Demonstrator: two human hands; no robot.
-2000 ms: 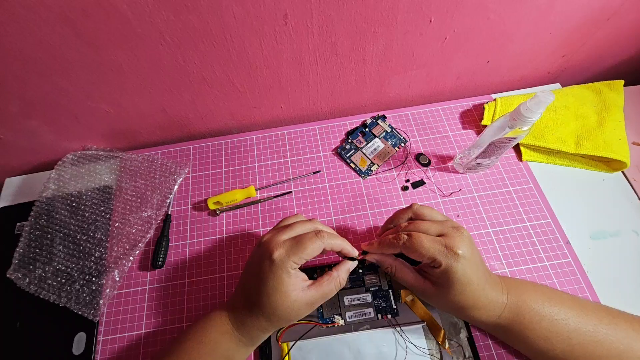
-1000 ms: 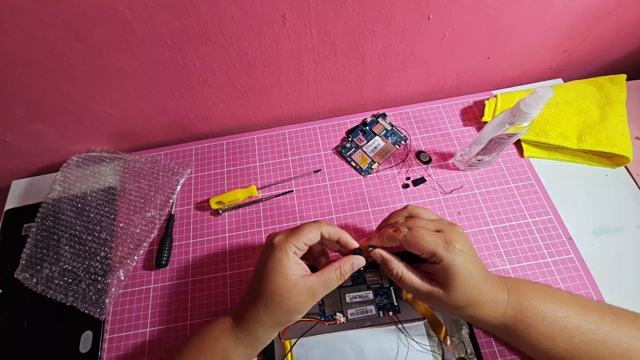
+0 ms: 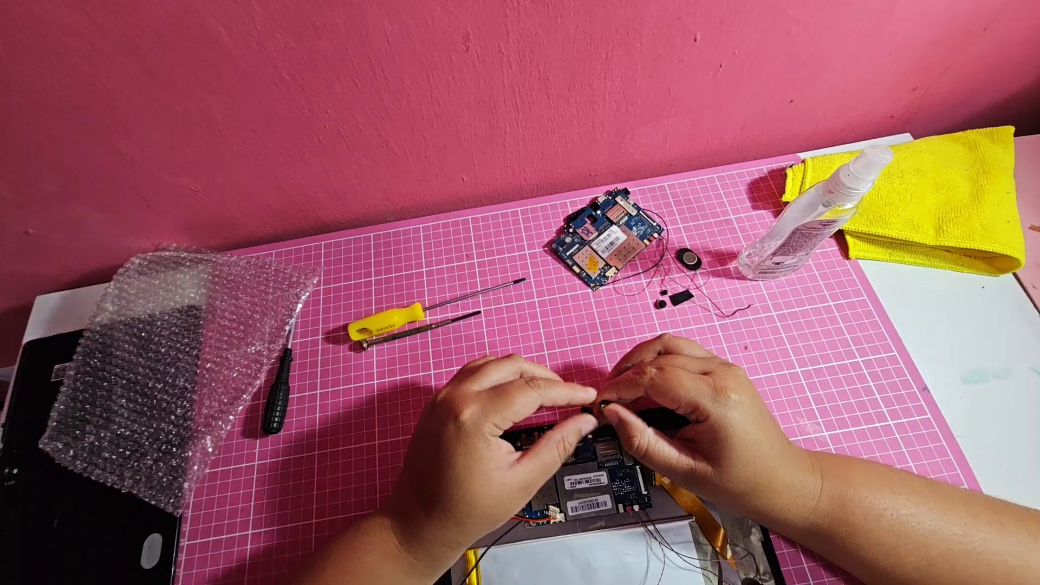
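An opened tablet lies at the bottom centre, its blue circuit board (image 3: 630, 486) bearing labels, with thin wires and an orange flex cable (image 3: 697, 513) beside it. Above the board's upper edge, my left hand (image 3: 496, 439) pinches with thumb and forefinger at a small dark part (image 3: 602, 405). Fingertips of my right hand (image 3: 703, 414) meet it there and grip the same small part, probably a tiny camera module or connector; the fingers hide most of it. Below the board sits the tablet's white battery (image 3: 585, 561). My left hand covers the board's left part.
A second circuit board (image 3: 609, 240) with a wired speaker (image 3: 689, 259) lies on the pink cutting mat (image 3: 366, 455). Left are a yellow screwdriver (image 3: 386, 322), a slim metal screwdriver (image 3: 418, 331), a black screwdriver (image 3: 277, 394) and bubble wrap (image 3: 175, 366). A spray bottle (image 3: 800, 219) stands near a yellow cloth (image 3: 942, 203).
Both hands stay together over the board's upper edge, with small finger shifts around the little part. The tools and the second board have not moved.
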